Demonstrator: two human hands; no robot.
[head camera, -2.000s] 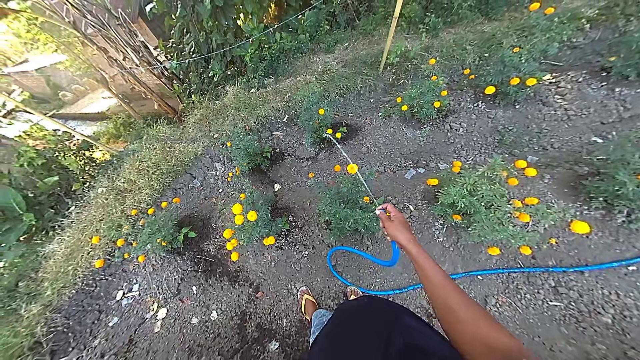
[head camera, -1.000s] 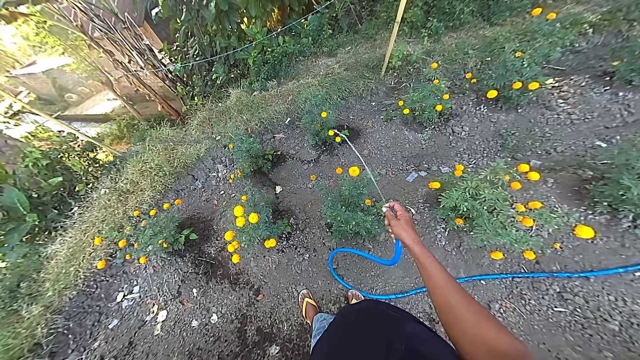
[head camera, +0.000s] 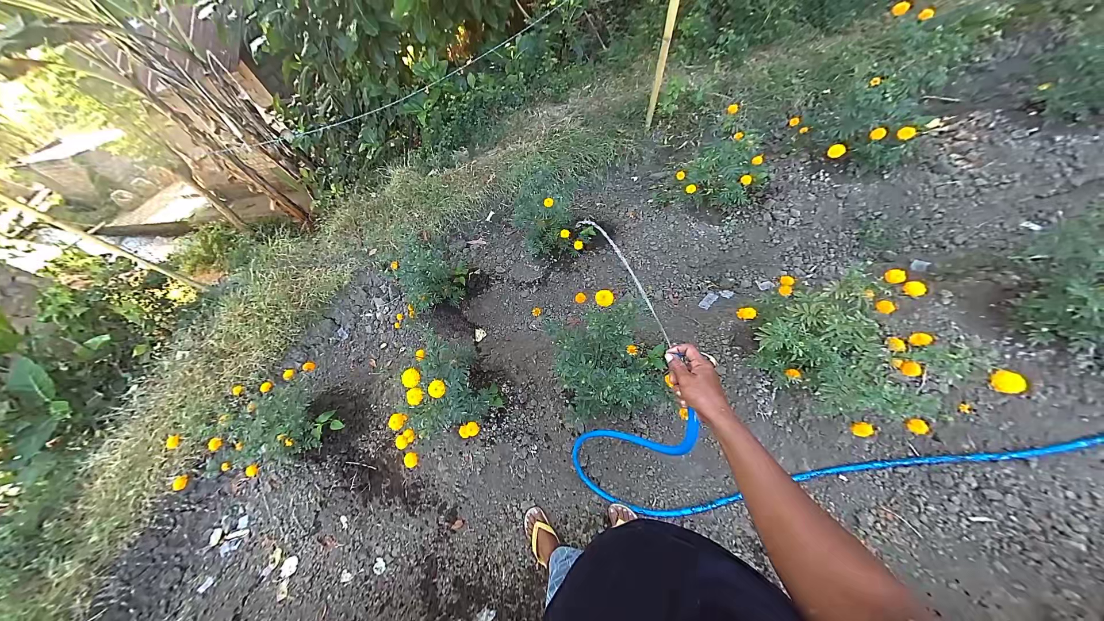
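My right hand (head camera: 695, 379) grips the end of a blue garden hose (head camera: 655, 445), just right of a marigold plant (head camera: 604, 366). From the hose end a thin stream of water (head camera: 634, 280) arcs up and left, coming down beside a farther marigold plant (head camera: 543, 216). Below my hand the hose makes a bend on the soil, then runs off to the right edge. Dark wet soil (head camera: 366, 453) lies between two marigold plants at the left. My left hand is not in view.
More marigold plants (head camera: 854, 345) grow at the right and toward the back. My feet in yellow flip-flops (head camera: 542, 536) stand on the soil near the hose. A grassy strip (head camera: 259, 319) borders the bed. Behind it are a string line (head camera: 431, 84) and a wooden stake (head camera: 662, 65).
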